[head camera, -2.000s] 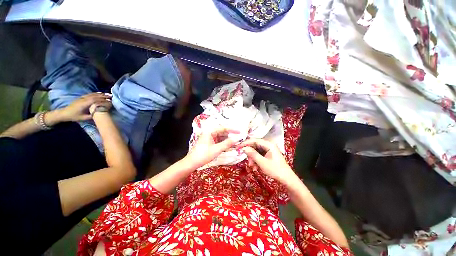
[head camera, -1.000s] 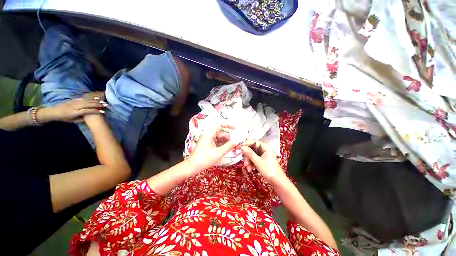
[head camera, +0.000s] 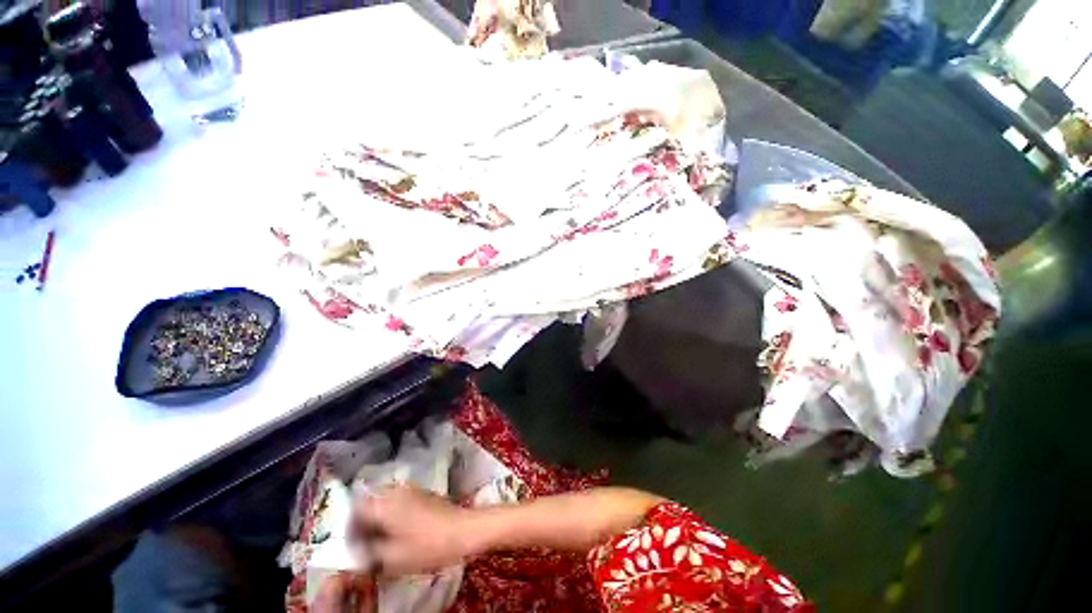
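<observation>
The white garment piece with red flowers (head camera: 447, 473) lies bunched on my lap at the lower left. My right hand (head camera: 413, 527) is blurred and lies on the garment, its fingers bent at the cloth. My left hand (head camera: 344, 593) shows only as a small part at the bottom edge, below my right hand, against the cloth. I cannot make out a needle, thread or button at the fingers. The dark dish (head camera: 132, 359) of small gold, silver and dark pieces is on the white table.
A floral garment pile (head camera: 539, 198) hangs over the table (head camera: 72, 467) edge. More floral cloth (head camera: 892, 311) fills a container at right. A clear glass (head camera: 198, 60), dark bottle-like objects (head camera: 84, 84) and a red pen-like item (head camera: 47, 260) are at left. Denim (head camera: 180, 575) shows at lower left.
The view has swung to the right, so my lap and hands are now at the lower left. My left hand is mostly out of view. The other person is nearly out of the picture.
</observation>
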